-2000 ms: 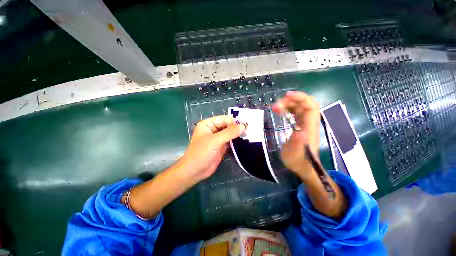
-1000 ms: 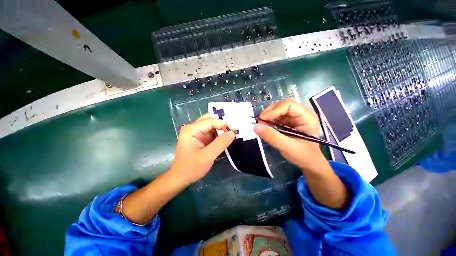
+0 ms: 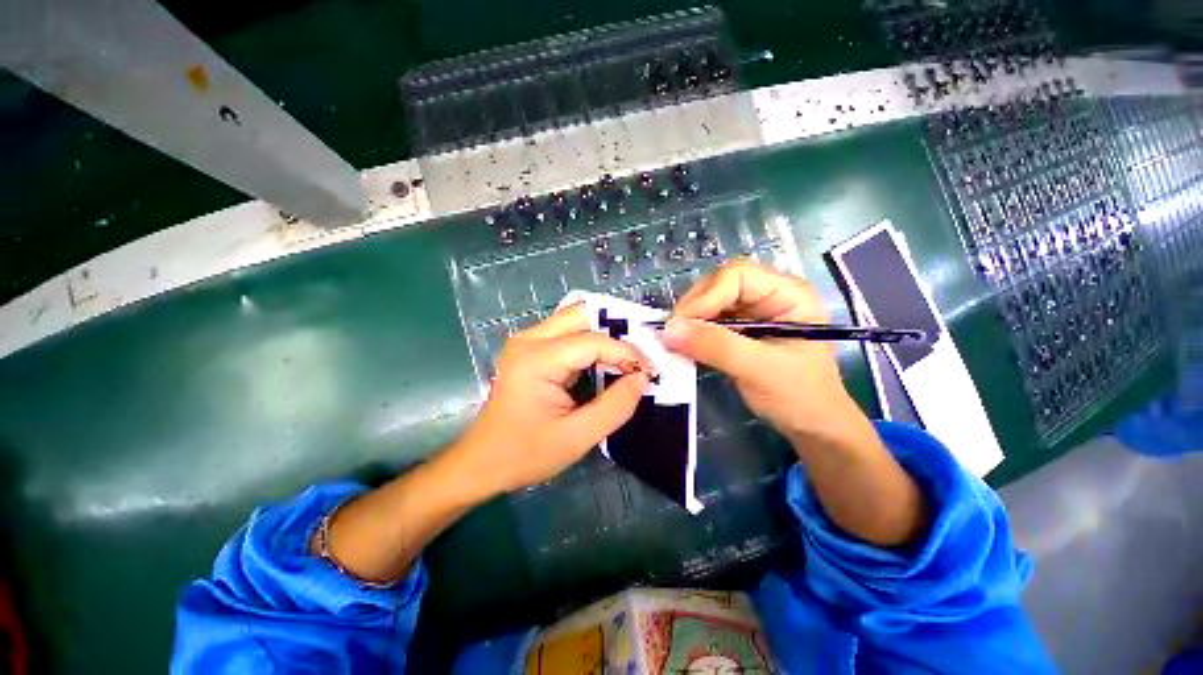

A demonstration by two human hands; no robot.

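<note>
My left hand (image 3: pixel 548 402) holds the white adhesive sheet with its large black block (image 3: pixel 652 442), which hangs below the fingers and curls. A tiny dark component (image 3: pixel 649 375) is pinched at the left fingertips. My right hand (image 3: pixel 759 346) grips the slim dark tweezers (image 3: pixel 858 332), which lie nearly level. Their tip is over the white upper part of the sheet, close to the small dark pads (image 3: pixel 612 321). Whether the tip touches the sheet cannot be told. The working blister tray (image 3: pixel 478 311) is under both hands, with dark components in its far rows.
Spare adhesive sheets (image 3: pixel 960 411) lie right of my right hand. A full blister tray (image 3: pixel 1049 270) stands farther right. The upper tray (image 3: pixel 528 102) lies beyond the white rail (image 3: pixel 844 111), which carries loose components. A pale metal post (image 3: pixel 198 106) rises at the upper left.
My right hand, empty-looking and blurred two seconds ago, now shows the tweezers. Since one second ago the tweezers have levelled, and the sheet has tilted and moved slightly down and right.
</note>
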